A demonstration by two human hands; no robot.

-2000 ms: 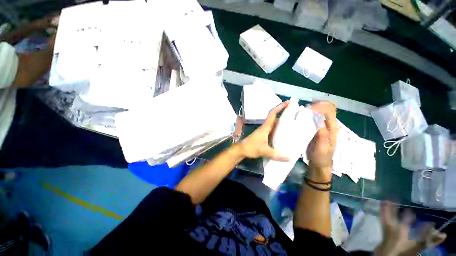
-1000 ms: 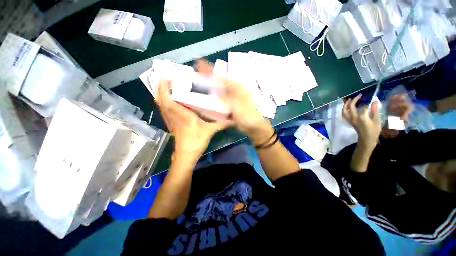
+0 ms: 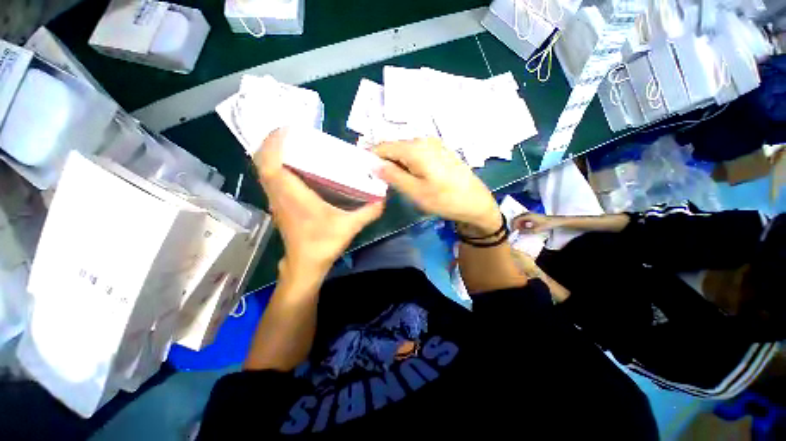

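Note:
My left hand (image 3: 302, 207) holds a small white pack (image 3: 332, 161) with a pink-red lower edge, thumb and fingers around its sides. My right hand (image 3: 439, 179) touches the right end of the same pack with its fingertips; whether it grips is hard to tell. A pile of white cards (image 3: 276, 108) lies on the dark green surface just behind the pack. A fan of overlapping white cards (image 3: 465, 108) lies to the right of it, behind my right hand.
Large white cartons (image 3: 103, 267) lean at left, beside boxes with a rounded pale shape (image 3: 39, 116). Two small boxes sit beyond the metal strip (image 3: 345, 60). Packs with cord loops (image 3: 672, 82) and a label strip (image 3: 577, 103) are at right, near another person's arm (image 3: 595, 222).
The pack in my hands is now steadier and seen clearly, with my right hand at its end. The view has shifted slightly. The neighbouring person's hands have moved lower and left, and a label strip shows.

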